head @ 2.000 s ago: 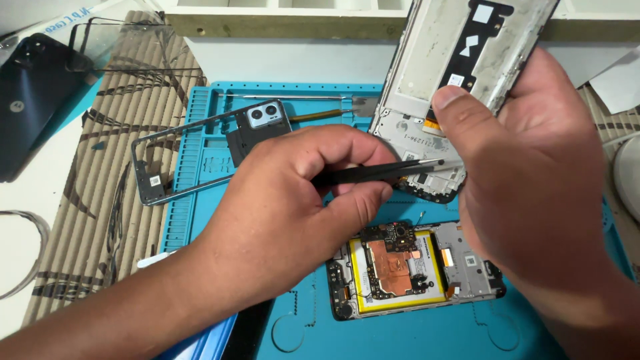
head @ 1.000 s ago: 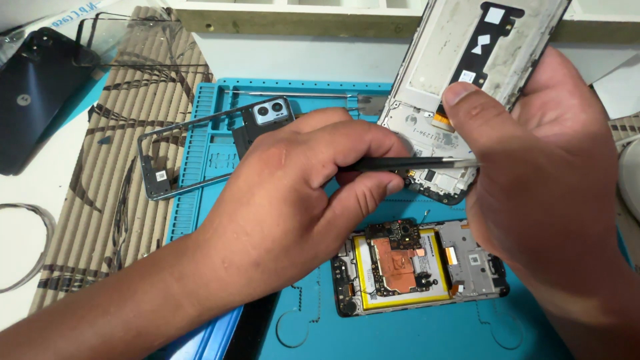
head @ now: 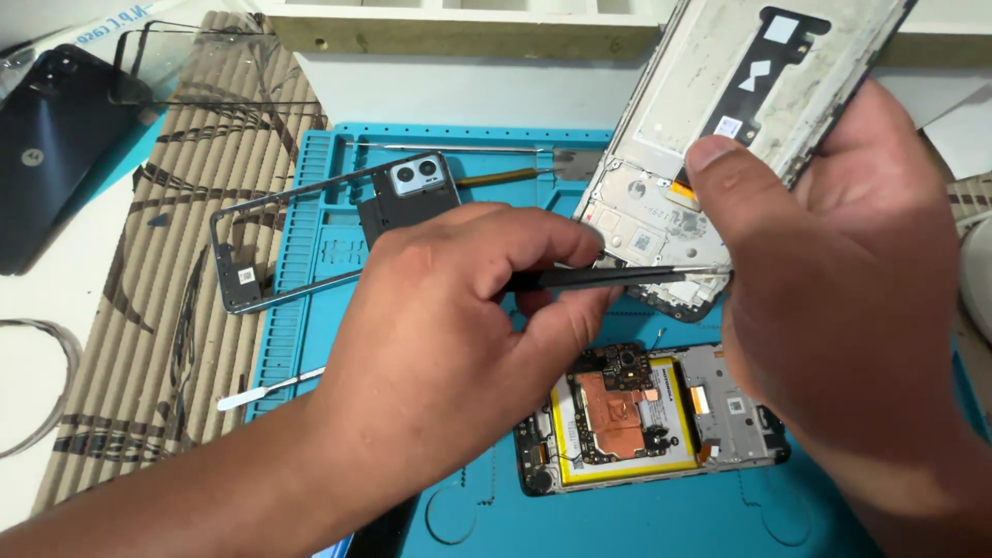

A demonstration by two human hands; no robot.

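My left hand (head: 457, 325) grips black tweezers (head: 604, 277), whose metal tips lie over the lower end of a bare phone frame (head: 659, 139), close to my right hand. That frame is held up at a tilt by my right hand (head: 837, 256), thumb on its inner face beside an orange flex connector (head: 683, 194). Below both hands, an opened phone (head: 744, 411) lies on the blue mat; a loose logic board with a copper-coloured shield (head: 616, 415) rests over its yellow-edged battery (head: 674, 465). My fingers hide part of the frame's edge.
Left of my hands lies a phone mid-frame (head: 287, 190) with a camera cover (head: 417, 175). A metal spudger (head: 267, 390) is on the blue repair mat (head: 341, 225). A dark phone back (head: 46, 155) sits far left by corrugated cardboard (head: 186, 178). A wooden-edged tray (head: 465, 37) crosses the back.
The phone frame and both hands are slightly lower and more to the right than two seconds ago. The tweezer tips, which were apart over the frame, now lie near its right edge.
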